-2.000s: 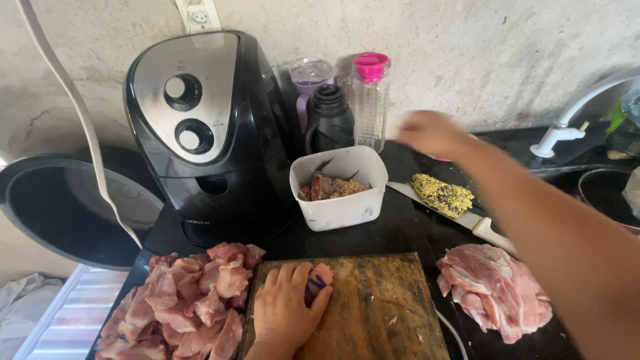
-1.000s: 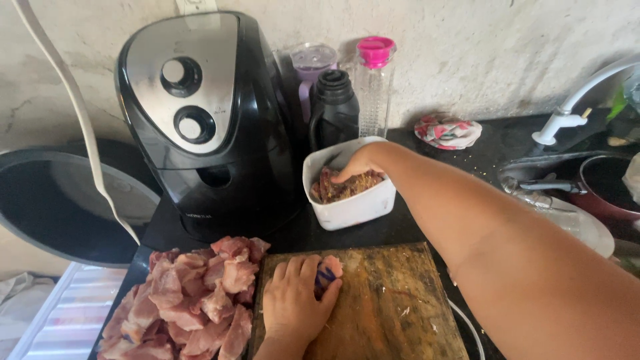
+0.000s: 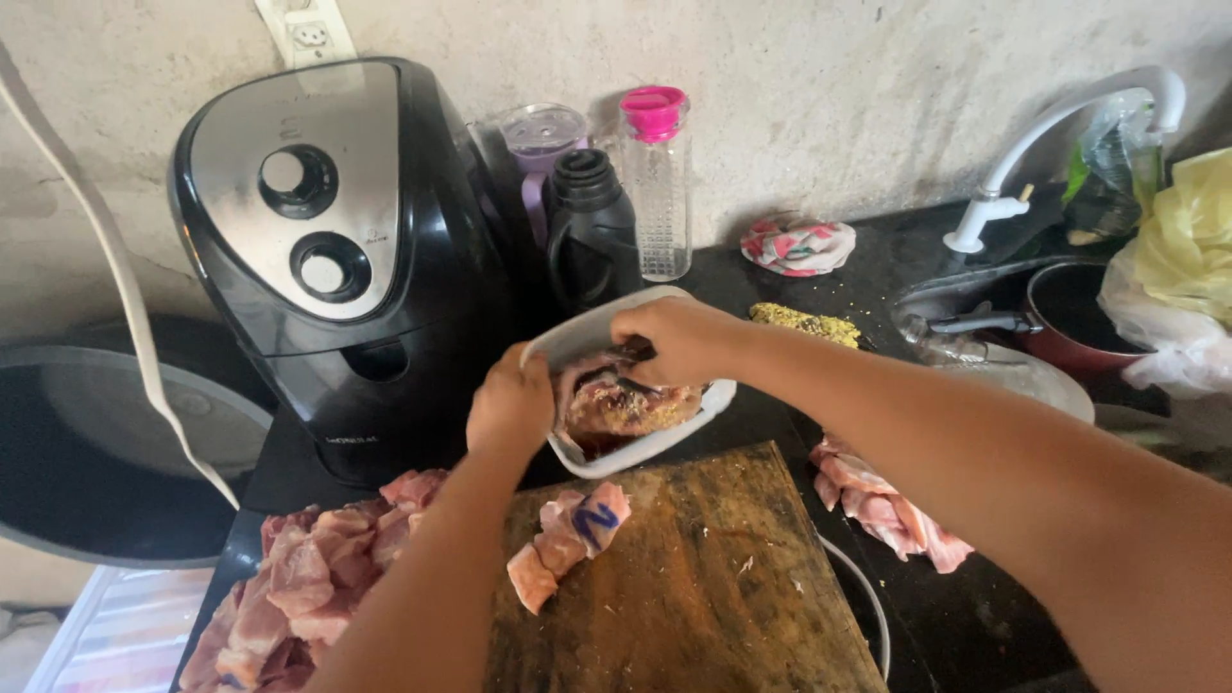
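My left hand (image 3: 510, 399) grips the left rim of a white plastic tub (image 3: 602, 467), which is tilted toward me. Inside the tub, the fingers of my right hand (image 3: 664, 337) are curled at the seasoned meat (image 3: 630, 404); whether they hold a piece is hidden. In front of the tub lies a wooden cutting board (image 3: 712, 577) with cut raw meat (image 3: 568, 539) on it, one piece bearing a blue mark. Cubed raw meat (image 3: 318, 577) is heaped to the board's left. More raw meat (image 3: 885, 505) rests to its right, partly under my right forearm.
A black air fryer (image 3: 337, 269) stands at the left. Behind the tub are a dark jug (image 3: 592, 231), a lilac-handled cup (image 3: 544, 135) and a pink-capped bottle (image 3: 659, 192). Right of it lie yellow crumbly food (image 3: 808, 322) and a cloth (image 3: 799, 245). A pot (image 3: 1078, 318) sits by the faucet (image 3: 1011, 183).
My left hand has left the meat on the board and taken the tub's rim. The tub is now tilted. My right hand, above the counter two seconds ago, is in the tub.
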